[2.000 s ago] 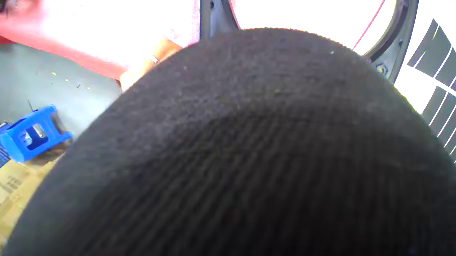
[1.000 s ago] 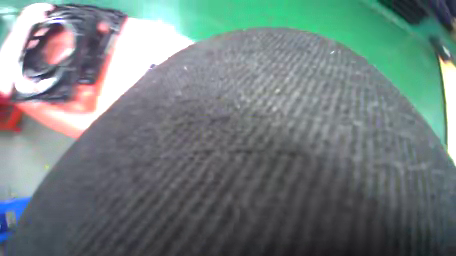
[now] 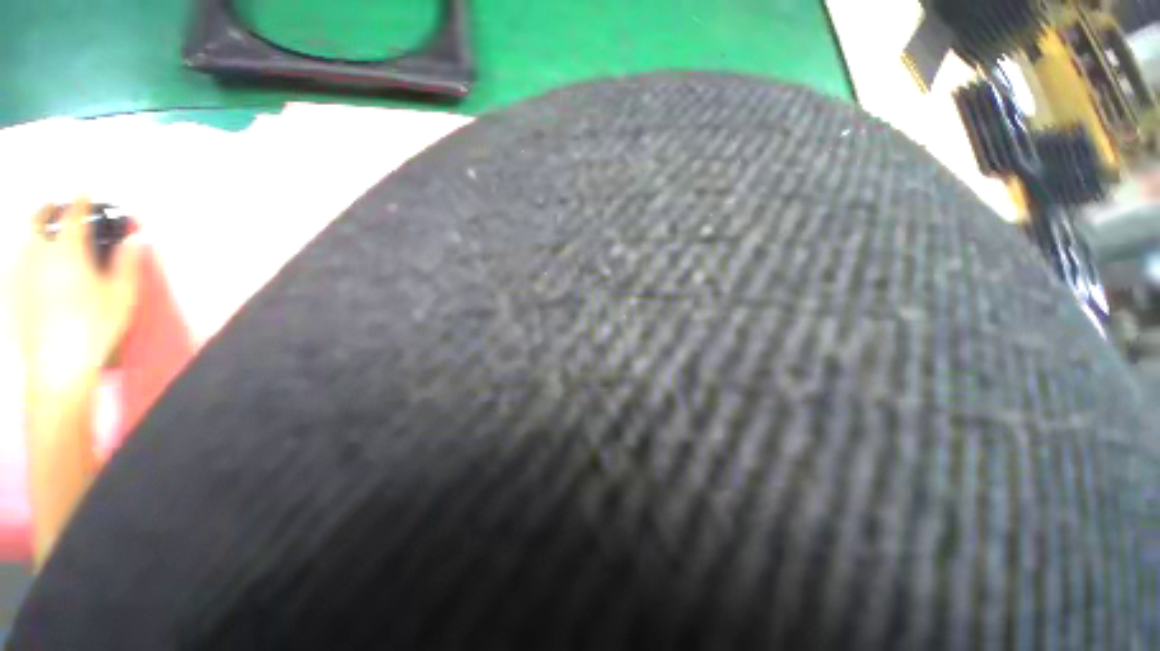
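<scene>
One bare hand, by its place apparently my right hand [image 3: 79,286], is blurred and washed out at the left edge. Its fingers are closed around a small dark object [image 3: 108,229] over a white sheet [image 3: 216,172]. What the object is cannot be told. My left hand is not in view. A black squarish frame [image 3: 331,66] with a large round opening lies at the top left, cut off by the picture's top edge and apart from the hand.
A dark ribbed fabric shape [image 3: 662,356] blocks the centre and bottom. The green bench [image 3: 636,36] shows behind it. A pinkish-red covering [image 3: 159,312] is beside the hand. Dark finned parts [image 3: 1005,127] and yellowish pieces [image 3: 1081,89] are at the upper right.
The view has swung right. The frame with tangled black loops and the blue stool have left the picture. A hand on a small dark object, another black frame and the finned parts now show.
</scene>
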